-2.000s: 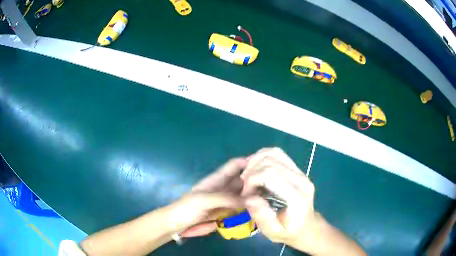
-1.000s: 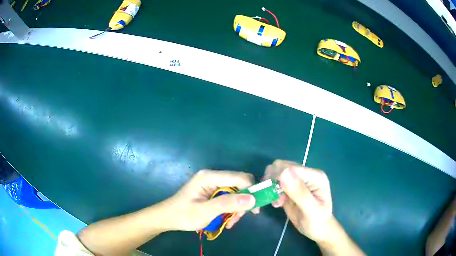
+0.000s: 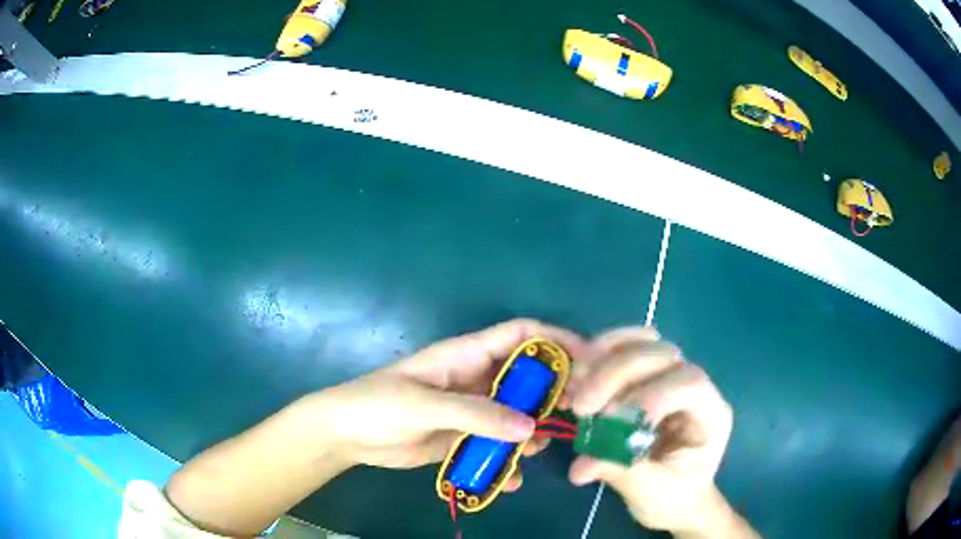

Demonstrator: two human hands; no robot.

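Observation:
My left hand holds a yellow lower shell, tilted, with its open side up. A blue cylindrical battery lies along the inside of the shell, partly covered by my left thumb. Screw posts show at both shell ends. My right hand holds a green circuit board just right of the shell, outside it. The board has a silver part at its right end. Short red lead wires run from the shell to the board. Another red wire hangs from the shell's lower end.
Beyond the white edge strip, the dark green belt carries several yellow units and a narrow yellow cover. A blue bag-like thing is at the lower left. Part of another person's arm shows at the right edge.
The shell has turned so its open side and battery show. The board has moved from under my left thumb into my right hand, away from the shell. The belt parts have shifted right.

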